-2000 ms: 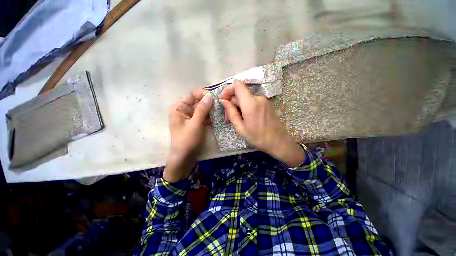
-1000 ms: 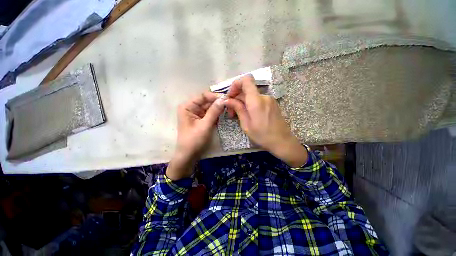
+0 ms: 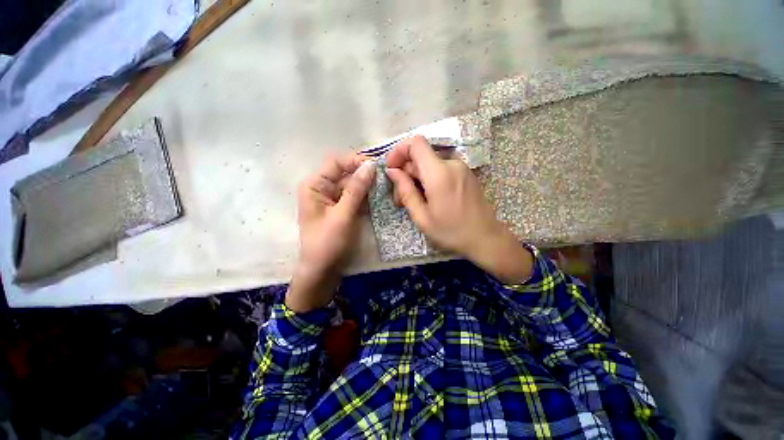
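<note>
A long speckled grey-beige sleeve (image 3: 593,163) lies across the table, its wide curved end to the right. Its narrow cuff end (image 3: 401,234) lies under and between my hands, with a whitish strip (image 3: 443,131) along its far edge. My left hand (image 3: 331,215) pinches the cuff edge between thumb and fingers. My right hand (image 3: 447,198) has its thumb and fingertips closed together just right of the left fingertips, over the cuff. Whether a needle or thread is between them is too small to tell.
A folded grey-beige second sleeve (image 3: 86,206) lies at the left of the cream-covered table (image 3: 249,172). Behind it is a narrow brown wooden ruler (image 3: 129,94), partly under pale lavender lining (image 3: 94,56). Grey cloth (image 3: 688,309) hangs beyond the table's edge at the right.
My right fingertips have parted slightly from my left fingertips since one second ago. Both hands stay at the cuff. The whole view has shifted slightly.
</note>
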